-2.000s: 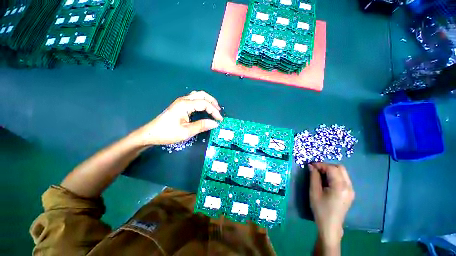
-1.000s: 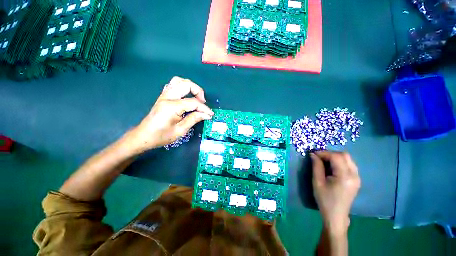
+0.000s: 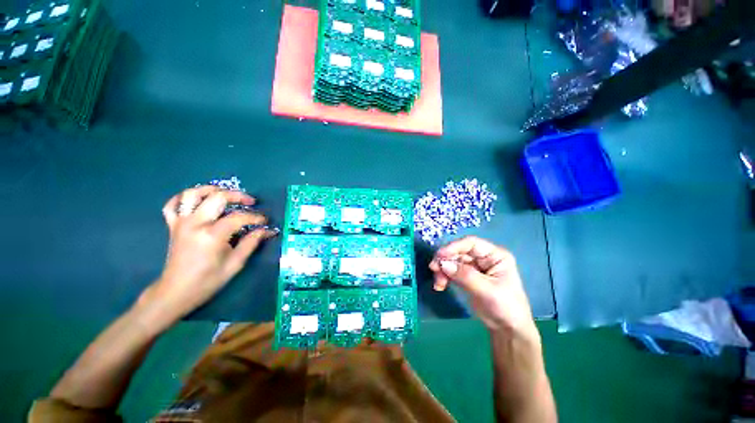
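A green PCB panel (image 3: 348, 289) with three rows of three units and white squares lies in front of me, its near edge at my clothing. My left hand (image 3: 207, 235) is just left of the panel, over the left component pile (image 3: 225, 183), which it partly covers; its fingers are curled and apart, and whether a part is between them is unclear. My right hand (image 3: 484, 277) is right of the panel, below the right component pile (image 3: 455, 206). Its thumb and index finger are pinched on a tiny component (image 3: 441, 263).
A stack of PCB panels (image 3: 368, 49) sits on a pink foam pad (image 3: 290, 83). More panels (image 3: 50, 58) stack at far left. A blue bin (image 3: 571, 173) is at right, with clear plastic bags (image 3: 621, 49) beyond. A dark bar or arm (image 3: 670, 70) crosses the upper right.
My left hand has moved off the panel's top left corner to the left pile. My right hand has drawn back slightly from the right pile. The whole view has shifted.
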